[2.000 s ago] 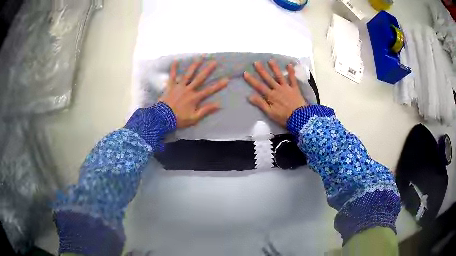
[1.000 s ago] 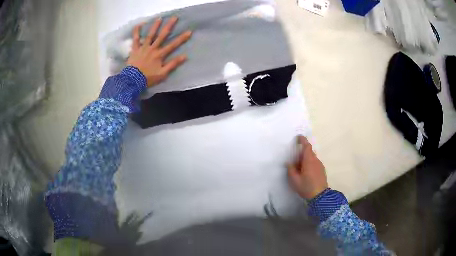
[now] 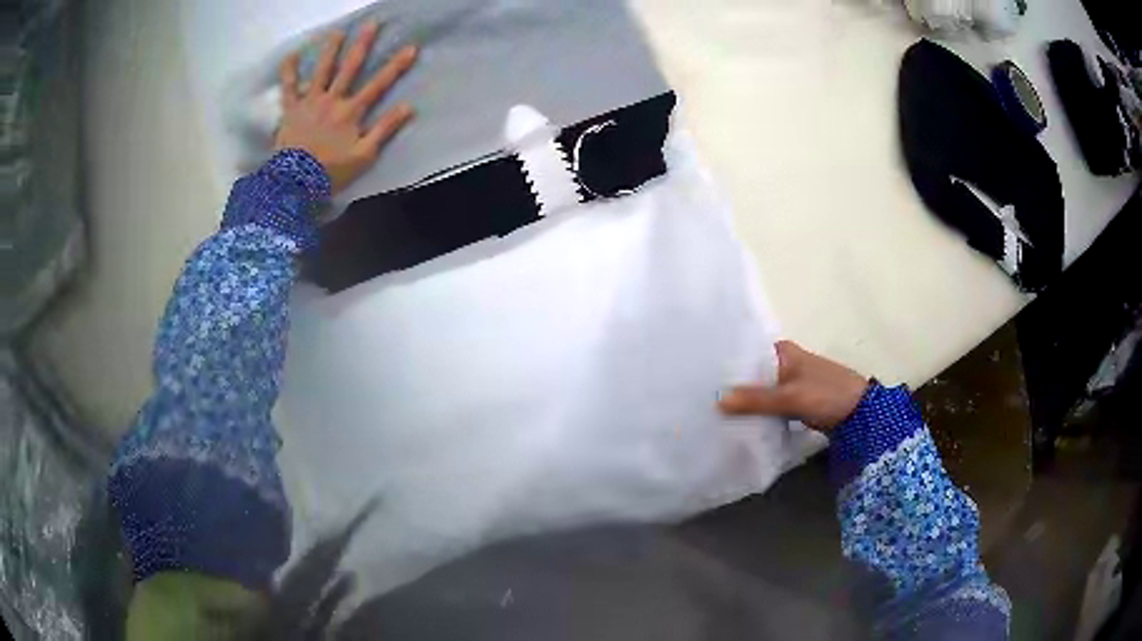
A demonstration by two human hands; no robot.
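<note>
A black bag point(image 3: 426, 219) lies on white tissue paper point(image 3: 501, 363), with grey-looking tissue over its upper part. A black band of it shows across the middle, with a white serrated wrap point(image 3: 547, 173) around it. My left hand point(image 3: 336, 115) is spread flat on the covered upper part, fingers apart, holding nothing. My right hand point(image 3: 808, 386) grips the right edge of the lower tissue near the table's front edge, thumb on top; its other fingers are partly hidden.
A black item point(image 3: 977, 157) with a white tie lies at the right, beside a dark blue tape roll point(image 3: 1021, 98). Another black item point(image 3: 1087, 110) is further right. Shiny clear polybags point(image 3: 38, 175) lie at the left. The table's front edge runs at lower right.
The view has shifted right and down. My right hand has left the covered bag, moved down and taken the tissue's edge, which is now slightly raised. My left hand stays on the covered part.
</note>
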